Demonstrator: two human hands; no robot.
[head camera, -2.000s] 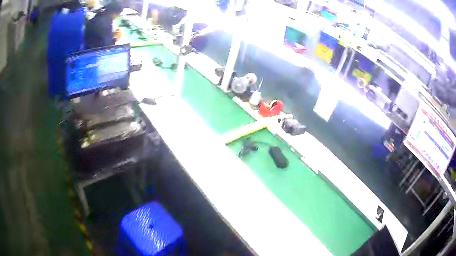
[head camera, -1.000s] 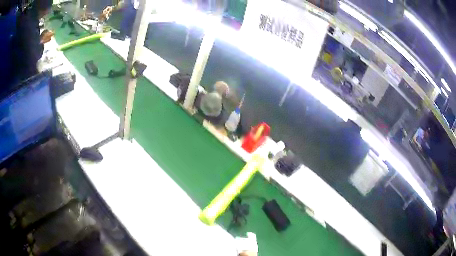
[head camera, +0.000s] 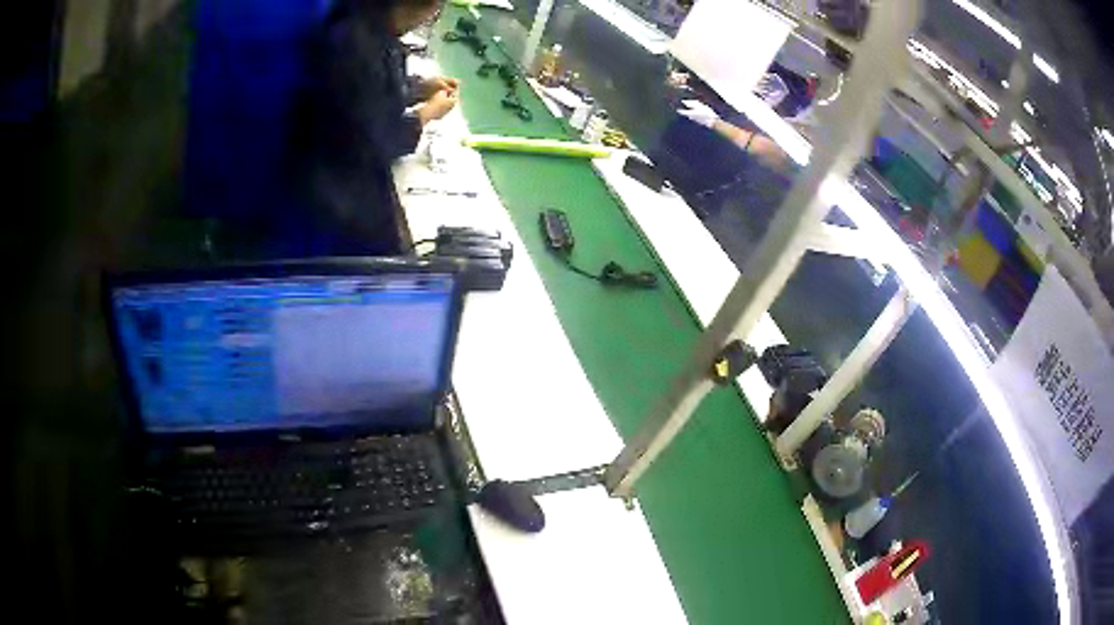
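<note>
Neither of my hands is in view. The monitor (head camera: 287, 354) stands at the left with a blue and white screen. The black keyboard (head camera: 305, 482) lies under it. The black mouse (head camera: 511, 505) lies on the white ledge to the keyboard's right. The test fixture (head camera: 403, 580) shows below the keyboard, dark and partly cut off by the bottom edge. A black power adapter (head camera: 556, 230) lies on the green conveyor belt (head camera: 623, 332), its cord (head camera: 621, 275) trailing towards the lower right.
A yellow-green bar (head camera: 538, 148) lies across the belt. A person in dark clothes (head camera: 354, 134) works beyond the monitor; another person's gloved hand (head camera: 699, 114) shows across the belt. A slanted metal post (head camera: 770, 269) rises beside the belt. The far ledge holds a red holder (head camera: 892, 571), bottle (head camera: 867, 515) and fan (head camera: 840, 462).
The view has swung left and moved nearer the monitor. The belt's near adapter and bar have left the picture. The white shape at the bottom edge one second ago is gone.
</note>
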